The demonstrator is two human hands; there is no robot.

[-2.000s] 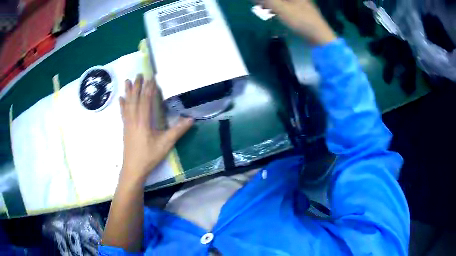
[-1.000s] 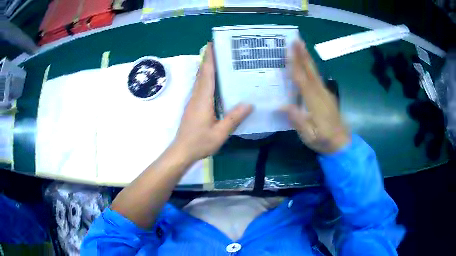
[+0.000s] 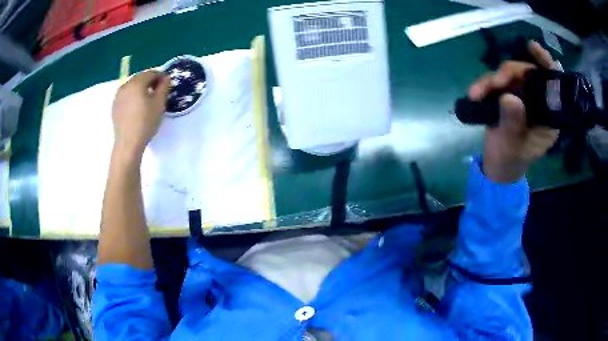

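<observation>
The white mini projector (image 3: 333, 86) lies on the green bench in front of me, its slotted vent grille facing up at the far end. A rounded white base edge shows under its near end. My left hand (image 3: 141, 106) is at the left rim of the round screw dish (image 3: 187, 86), fingertips bent together over it; whether they hold a screw is hidden. My right hand (image 3: 513, 113) grips the black electric screwdriver (image 3: 550, 98) above the right side of the bench, its black tip end pointing left.
A white sheet (image 3: 200, 160) with yellow tape lies under the dish. A long white strip (image 3: 467, 25) lies at the back right. Dark pieces lie near my right hand. Red-orange pads (image 3: 87, 20) are at the far left. A crumpled clear bag of parts is below the bench edge at left.
Both hands have let go of the projector. My left hand has moved left to the screw dish. My right hand has moved right and taken hold of the screwdriver.
</observation>
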